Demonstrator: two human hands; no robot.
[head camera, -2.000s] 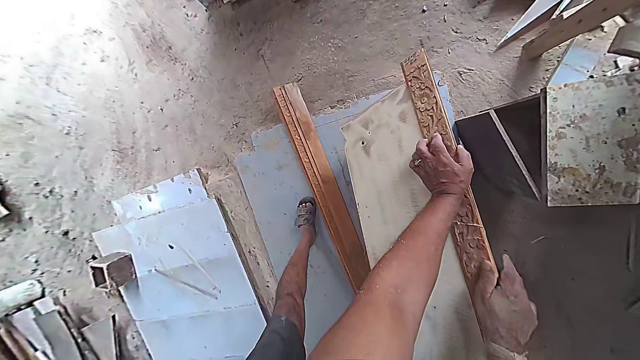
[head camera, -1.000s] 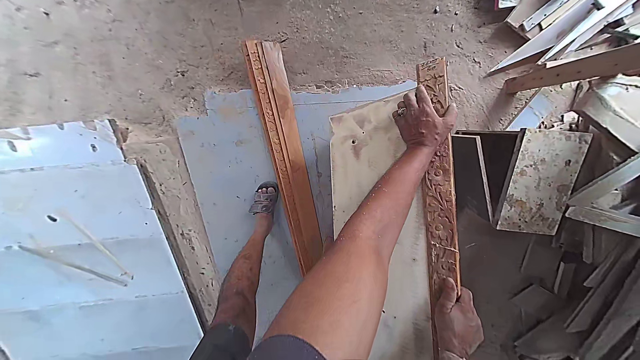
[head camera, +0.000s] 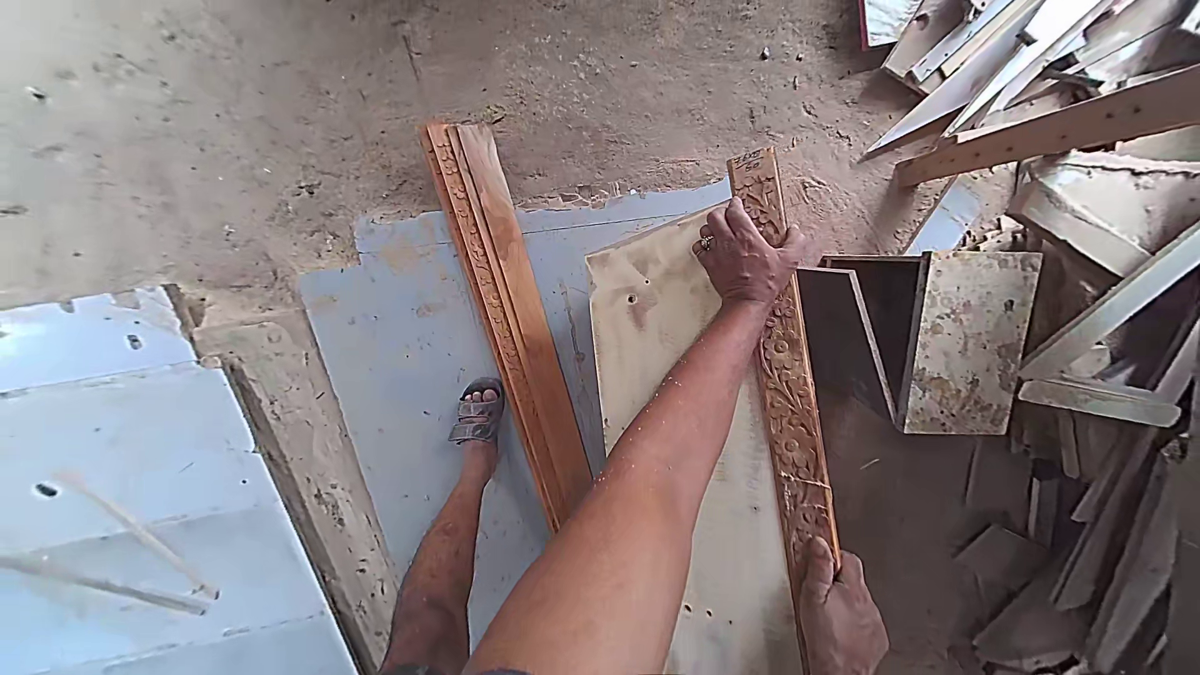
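Observation:
A long wooden board carved with flowers and leaves lies along the right edge of a pale wooden panel. My left hand lies over its far part, fingers spread across it with the thumb at its right edge, a ring on one finger. My right hand grips the near part, thumb on top; its other fingers are partly hidden beneath. Handwriting shows on the board's far end. To the left, a second carved wooden moulding lies slanting over a grey-blue sheet, its near end hidden behind my left forearm.
My sandalled foot stands on the grey-blue sheet beside the moulding. Pale sheets bearing thin sticks lie at left. A stained panel stands right of the carved board. Scrap wood is piled at the far right.
My left hand has moved toward the carved board's far end. Both hands remain on the board. The view has shifted, showing more of the scrap wood at right.

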